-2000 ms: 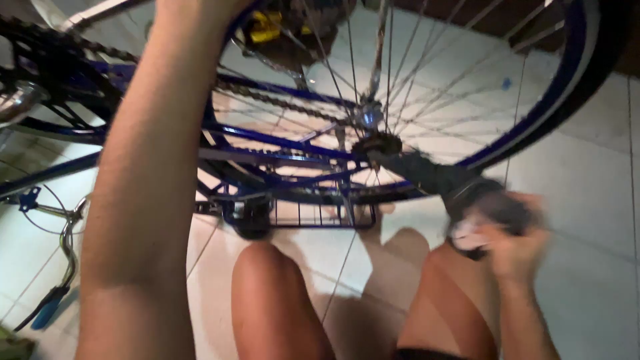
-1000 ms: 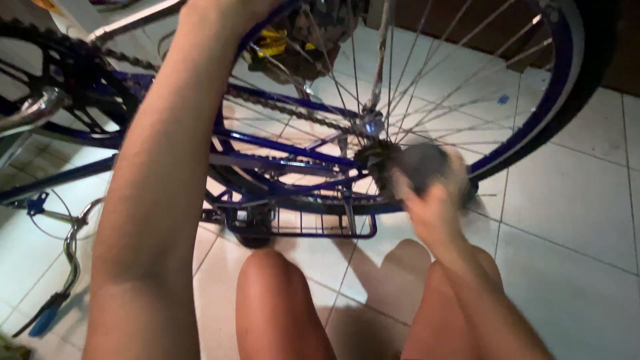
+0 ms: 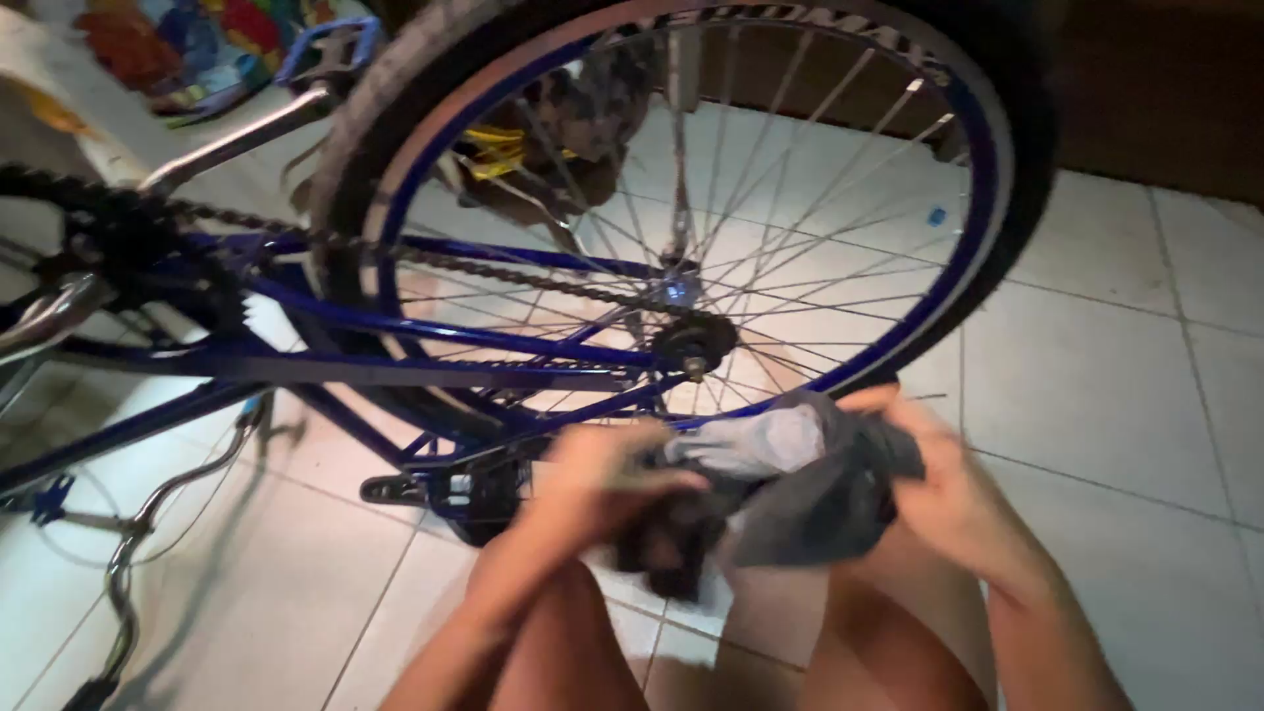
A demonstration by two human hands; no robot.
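A dark grey cloth [image 3: 820, 504] with a paler grey part is held between both hands, above my knees. My left hand [image 3: 612, 469], blurred, grips the cloth's left side. On its right side my right hand [image 3: 928, 474] has the fingers closed around a fold. Just beyond the cloth stands a bicycle's spoked rear wheel [image 3: 987, 197] with a blue rim and black tyre. Its sprocket [image 3: 696, 341] and axle nut are exposed, and the chain [image 3: 533, 278] runs left from the hub. Blue frame tubes [image 3: 395, 326] reach the hub from the left.
A black rear rack part [image 3: 479, 494] is below the frame. The handlebar [image 3: 123, 583] rests low at the left over the tiled floor [image 3: 1076, 365]. A crank arm [image 3: 237, 138] with a blue pedal [image 3: 331, 44] juts up. Behind the wheel lies a dark bundle [image 3: 592, 104] near a yellow item.
My left hand has come down from the upper part of the wheel and now holds the cloth. My right hand has drawn the cloth away from the hub toward my knees.
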